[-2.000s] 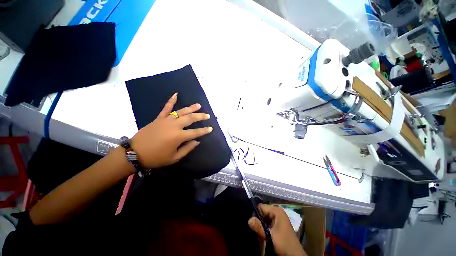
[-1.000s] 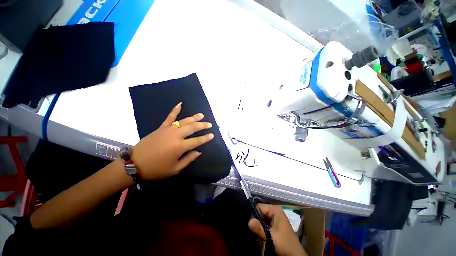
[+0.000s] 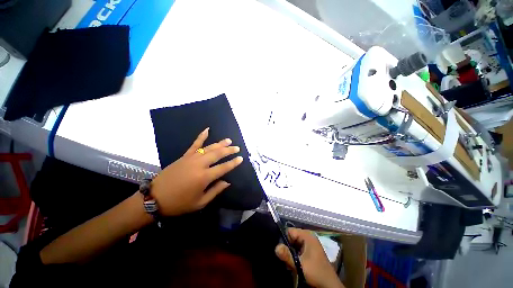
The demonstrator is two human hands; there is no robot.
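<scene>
A black fabric panel [image 3: 191, 124] lies on the white table, its rounded end over the front edge. My left hand [image 3: 197, 177] lies flat on the panel with the fingers spread. My right hand [image 3: 306, 256] holds the fabric shears [image 3: 275, 216] by their dark handles below the table edge. The silver blades point up and left and meet the panel's right edge near its rounded end. Whether the blades are apart cannot be told.
A second black panel [image 3: 73, 67] lies on a blue sheet [image 3: 149, 28] at left. The sewing machine [image 3: 374, 84] stands at right. Pink and blue snips [image 3: 374, 195] and dark thread trimmings [image 3: 275, 175] lie on the table. A cardboard box [image 3: 354, 259] is below the edge.
The panel and my left hand have moved a little down and right, towards the table's front edge. The shears have shifted slightly down along the panel's edge.
</scene>
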